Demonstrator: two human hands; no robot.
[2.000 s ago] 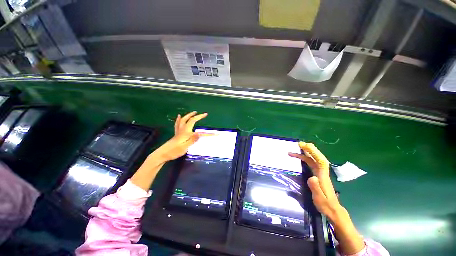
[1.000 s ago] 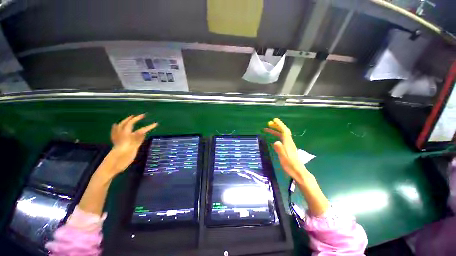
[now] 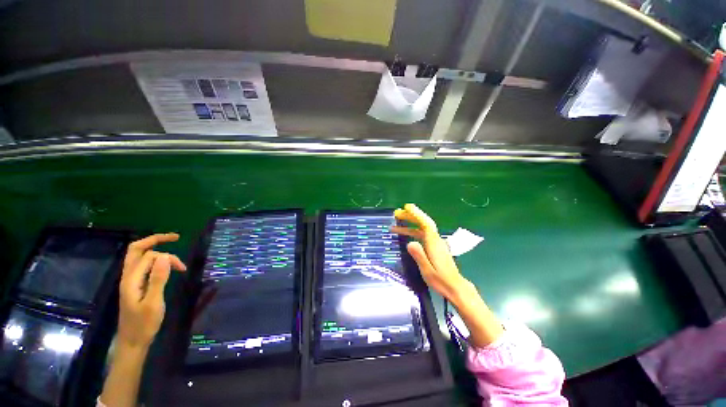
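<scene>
Two tablets lie side by side in a black tray [image 3: 306,381] in front of me. The left tablet [image 3: 245,290] and the right tablet [image 3: 366,278] show lines of text at the top and small green text near the bottom. My left hand [image 3: 146,290] is held beside the left tablet, fingers apart and empty. My right hand [image 3: 430,246], with yellow finger cots, is at the right tablet's upper right corner, holding nothing. I cannot tell whether its fingertips touch the screen.
Another tray with two dark tablets [image 3: 70,272] is at the left. A white piece [image 3: 463,241] and dark leads [image 3: 455,326] lie right of my tray. A black tray [image 3: 691,266] and a red-edged board [image 3: 677,151] stand at the right. A pink sleeve [image 3: 688,362] shows lower right.
The view has shifted right. The white screen areas of two seconds ago became text lines. My left hand has moved down beside the left tablet; my right hand has come closer to the right tablet's corner.
</scene>
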